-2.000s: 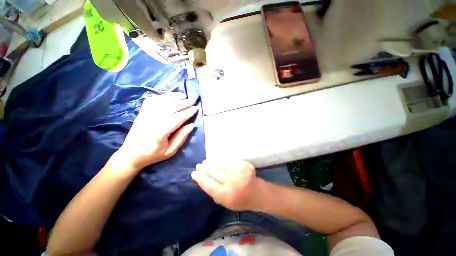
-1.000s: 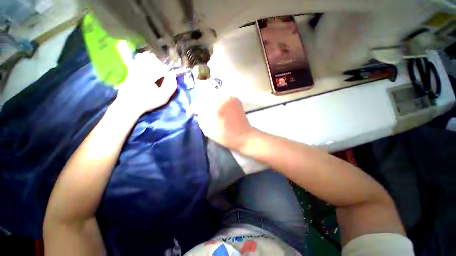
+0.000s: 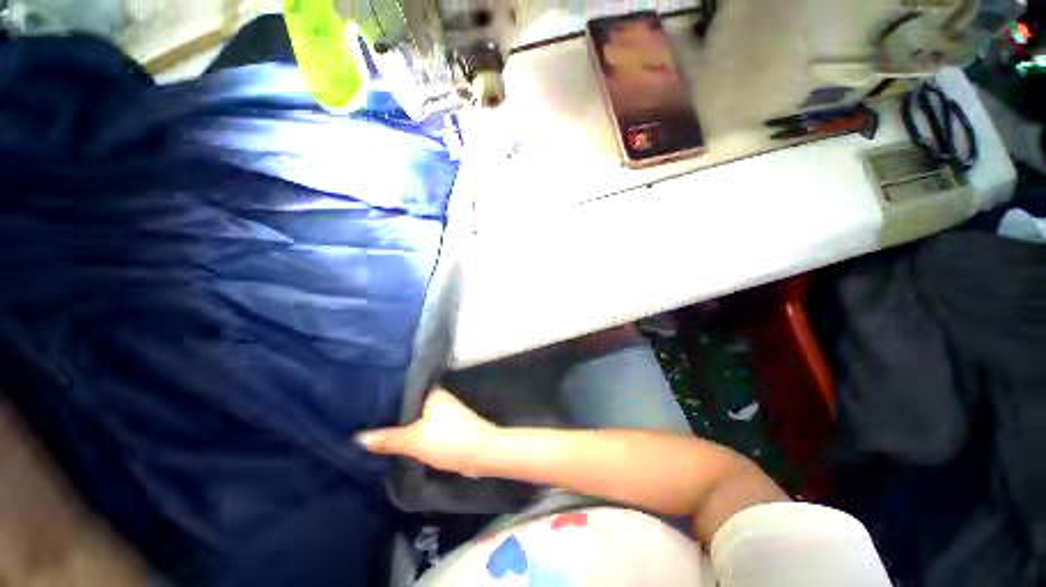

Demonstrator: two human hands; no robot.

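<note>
The navy blue garment [image 3: 310,252] is spread left of the needle and hangs down over my lap, its shiny lining creased under the lamp. A dark grey strip [image 3: 434,333] runs along its right edge. The edge reaches up to the presser foot area [image 3: 454,140], which is washed out by glare. My right hand [image 3: 430,438] grips the garment near its lower right edge, below the table. Of my left arm only a blurred part shows at the lower left; the left hand itself is not visible.
A smartphone [image 3: 646,86] lies on the white machine table [image 3: 642,252]. Snips [image 3: 824,123] and black-handled scissors [image 3: 938,124] lie to its right. A yellow-green guard [image 3: 326,55] hangs left of the needle. Dark fabric [image 3: 975,355] is heaped at the right.
My left hand has left the needle area and gone out of view at lower left. My right hand has moved down from the needle to the garment's lower edge. The garment is spread flatter.
</note>
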